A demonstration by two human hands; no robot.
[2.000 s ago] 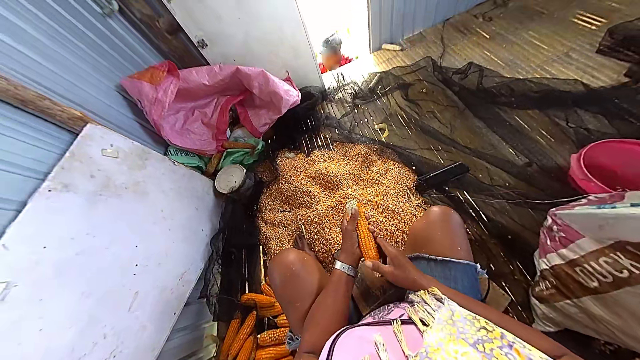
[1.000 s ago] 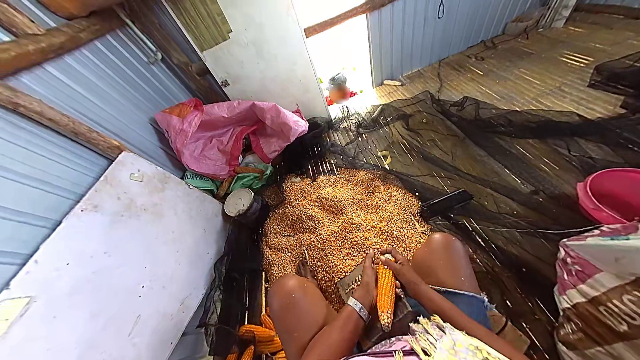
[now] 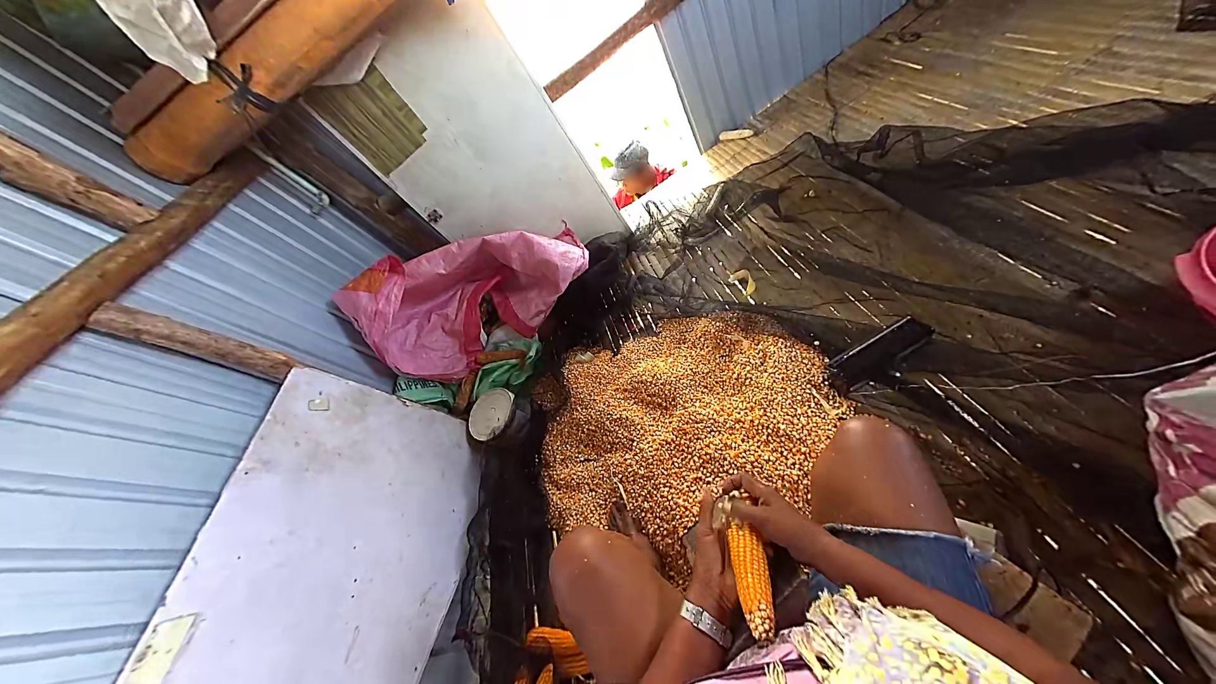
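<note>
An orange corn cob (image 3: 750, 579) points down toward my lap, its pale end between my two hands. My left hand (image 3: 710, 556), below a wrist with a metal watch band, grips the cob's left side near that end. The fingers of my right hand (image 3: 765, 511) close around the same pale end from the right. Beyond my knees a large pile of loose corn kernels (image 3: 684, 408) lies on black netting. More corn cobs (image 3: 560, 650) lie beside my left thigh, at the bottom edge.
A pink woven sack (image 3: 456, 294) and a round tin (image 3: 491, 415) stand behind the pile at left, beside a white board (image 3: 323, 522). A dark bar (image 3: 881, 351) lies right of the pile. A printed sack (image 3: 1187, 475) is at far right. A person (image 3: 636, 176) is outside the doorway.
The cob was upright above my lap two seconds ago; it now points down, with both hands at its upper end. The view has shifted left and up.
</note>
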